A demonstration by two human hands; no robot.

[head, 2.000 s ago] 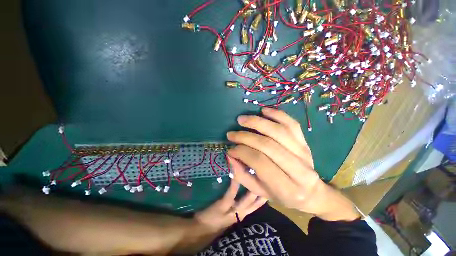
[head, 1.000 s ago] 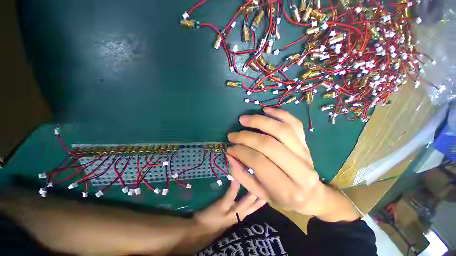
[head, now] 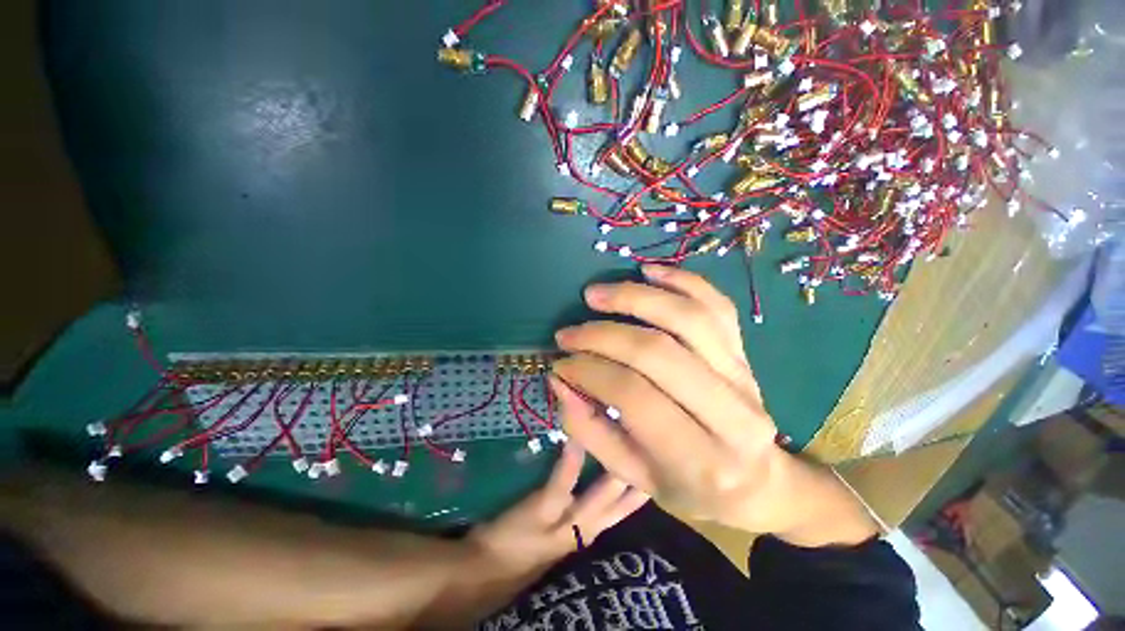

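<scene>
A clear-grey perforated strip (head: 309,413) lies flat in front of me. Brass laser diode modules (head: 284,369) line its far edge, with a gap right of the middle. Their red and dark leads cross the strip to white connectors (head: 237,472) beyond its near edge. My right hand (head: 672,388) covers the strip's right end, fingertips close together beside the last visible modules. A white connector (head: 613,413) shows against it. My left hand (head: 549,508) is below, partly behind the right, with its thumb raised towards the strip. Whatever the fingertips grip is hidden.
A loose pile of modules (head: 851,136) lies at the upper right on the green mat (head: 333,222). Flat cardboard (head: 907,339), a whitish dotted strip (head: 944,376) and clear plastic film (head: 1073,136) are at the right. A dark brown surface (head: 56,160) is at the far left.
The whole view has shifted slightly, so the strip, pile and hands appear a little further left. Both hands keep nearly the same pose at the strip's right end. No module visibly changes place.
</scene>
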